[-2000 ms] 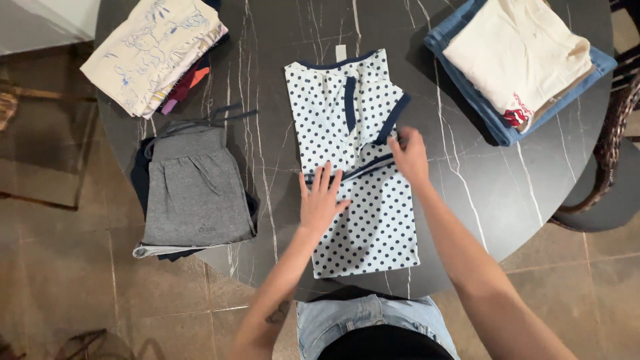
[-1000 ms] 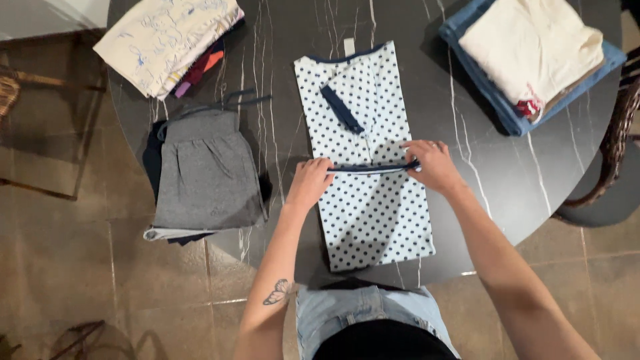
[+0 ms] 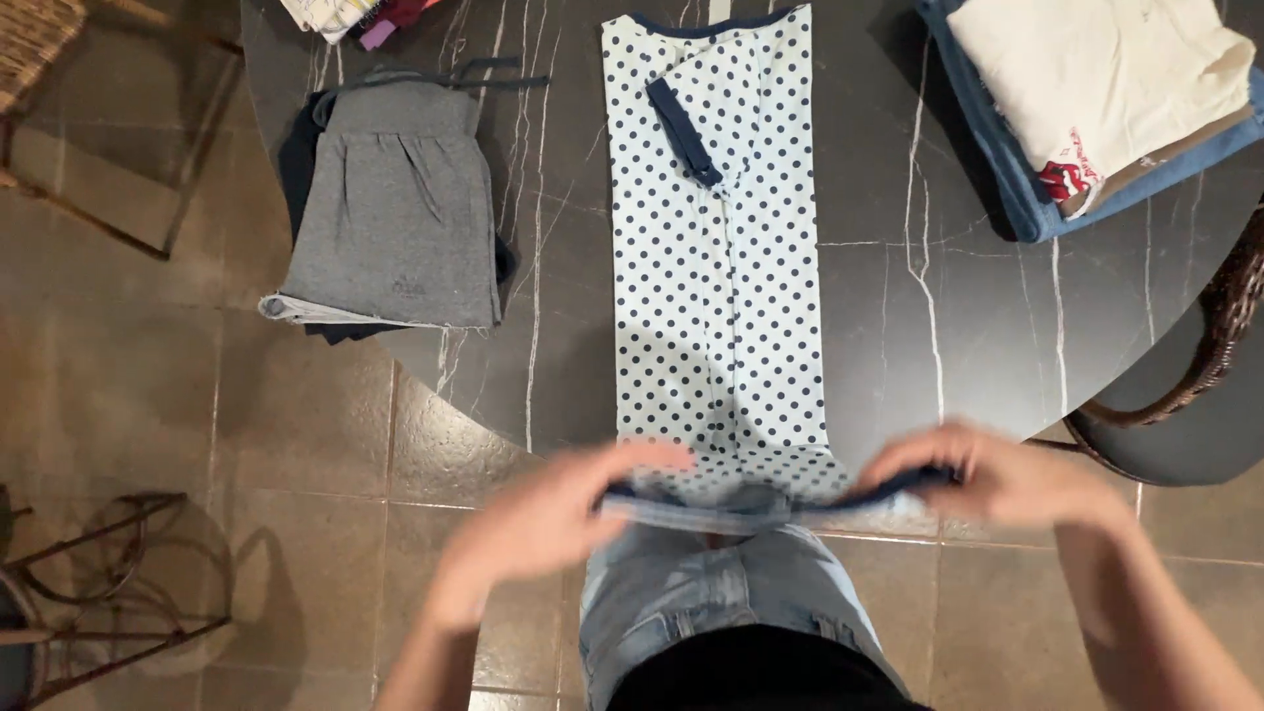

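Observation:
A white garment with dark polka dots (image 3: pixel 716 267) lies lengthwise on the dark marble-look table, its navy neckline at the far end and a navy-trimmed sleeve folded over its front. Its near end hangs past the table edge in front of my jeans. My left hand (image 3: pixel 553 509) grips the left part of the navy-edged hem, and my right hand (image 3: pixel 987 479) pinches the right part. Both hands are blurred by motion. Between them the hem (image 3: pixel 731 513) is stretched across, sagging slightly.
Gray gathered shorts (image 3: pixel 400 207) with a drawstring top a dark folded pile at the left. A cream folded garment with a red print (image 3: pixel 1096 79) rests on blue denim (image 3: pixel 1017 188) at the right. The round table (image 3: pixel 889 336) has a woven chair (image 3: pixel 1205 355) by its right edge.
Both hands have drawn the navy-edged hem from the middle of the garment toward my body, past the table edge. The view has moved closer.

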